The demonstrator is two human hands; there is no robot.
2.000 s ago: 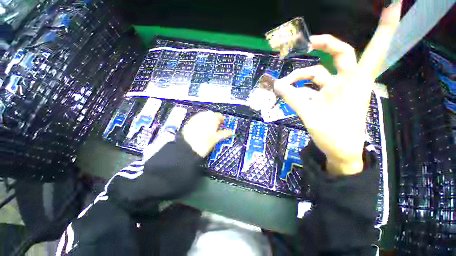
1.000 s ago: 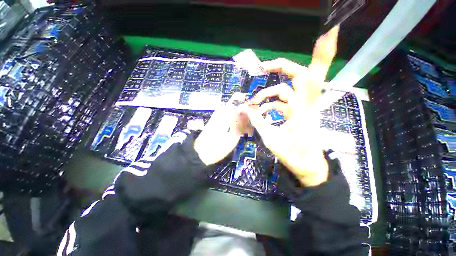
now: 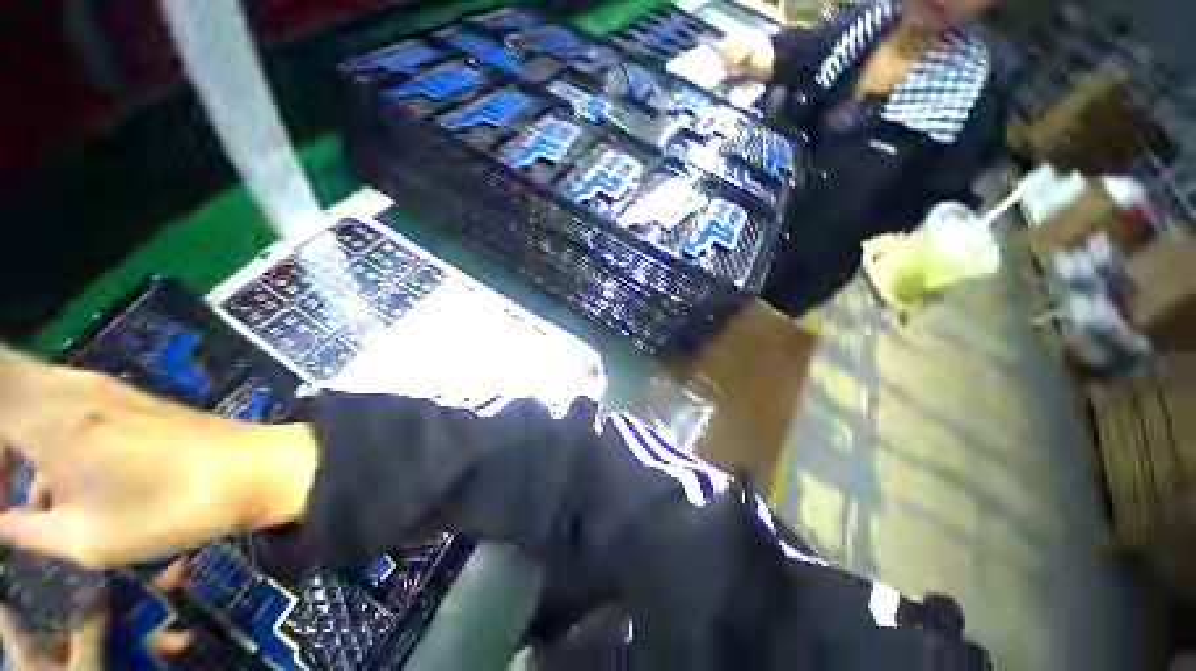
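Observation:
My right hand (image 3: pixel 138 465) reaches in at the left edge over the black blister tray (image 3: pixel 374 610). Its fingertips are cut off or hidden, so what it holds cannot be seen. Part of my left hand (image 3: pixel 81 640), only some fingers, shows blurred at the lower left corner below it. A blue board (image 3: pixel 142 627) lies close by those fingers; whether they grip it is unclear. Another blue board (image 3: pixel 249 606) lies in a tray pocket beside it. A sticker sheet (image 3: pixel 321 295) with a dark grid lies flat beyond my right sleeve, partly washed out by glare.
A tall black tray stack (image 3: pixel 551 249) with blue boards on top stands ahead. Another person (image 3: pixel 853 157) is behind it, a hand over the stack. Cardboard (image 3: pixel 741 380), a clear crumpled bag (image 3: pixel 682 417) and a cup-like item (image 3: pixel 938 256) are right. A pale strip (image 3: pixel 236 105) hangs upper left.
The view has swung right, so the tray and both hands sit at the left edge. The other person and cardboard have come into view. The dark film piece from the earliest frame no longer shows.

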